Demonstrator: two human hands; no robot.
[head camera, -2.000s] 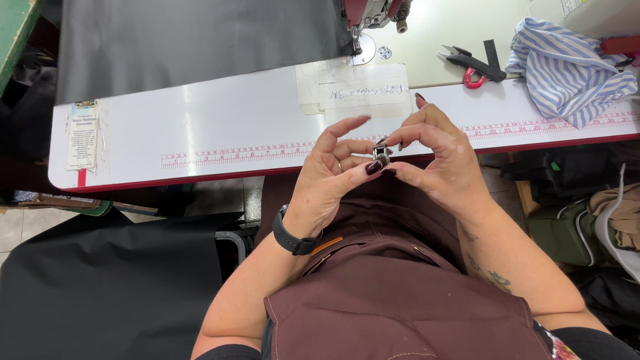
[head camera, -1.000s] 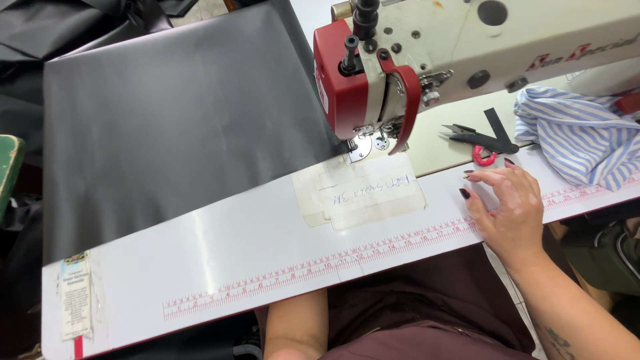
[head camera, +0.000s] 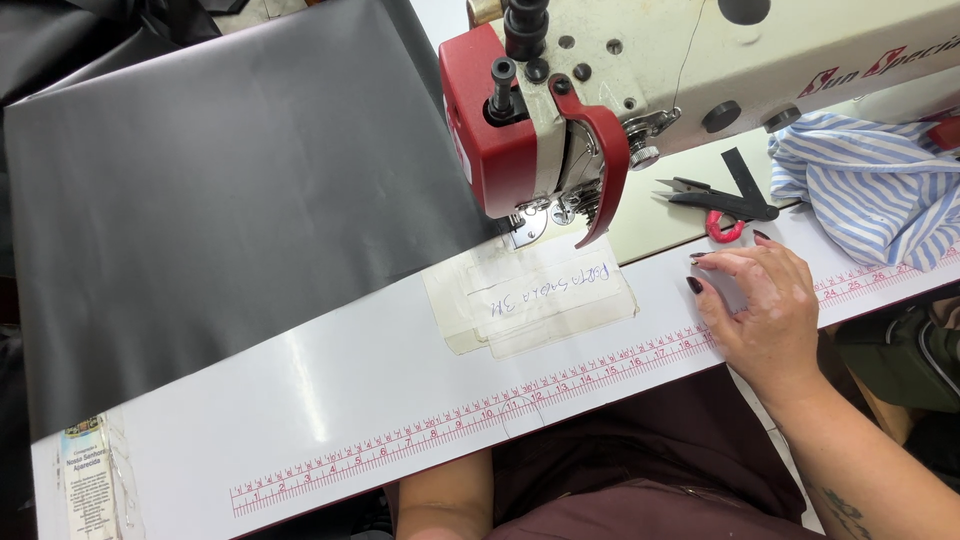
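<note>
My right hand (head camera: 757, 304) hovers over or rests on the front edge of the white sewing table (head camera: 360, 360), thumb and forefinger apart, just below the thread snips (head camera: 712, 196) with a red-wrapped loop. A tiny light speck shows at the forefinger's tip; what it is cannot be told. My left hand is hidden under the table; only the forearm (head camera: 445, 495) shows. The industrial sewing machine (head camera: 491, 127), with a red head cover and a red lever, stands above a metal needle plate (head camera: 529, 229). A black sheet of material (head camera: 240, 202) reaches up to the needle area.
A handwritten paper (head camera: 555, 296) is taped below the needle plate. A printed ruler (head camera: 480, 420) runs along the table's front edge. A blue-and-white striped cloth (head camera: 862, 187) lies at the right. A printed card (head camera: 88, 480) is at the lower left, a green bag (head camera: 892, 360) at the lower right.
Two seconds ago both hands held a small metal part together before the table. They have since parted: the right is at the table's edge, the left underneath. The view has shifted to the machine.
</note>
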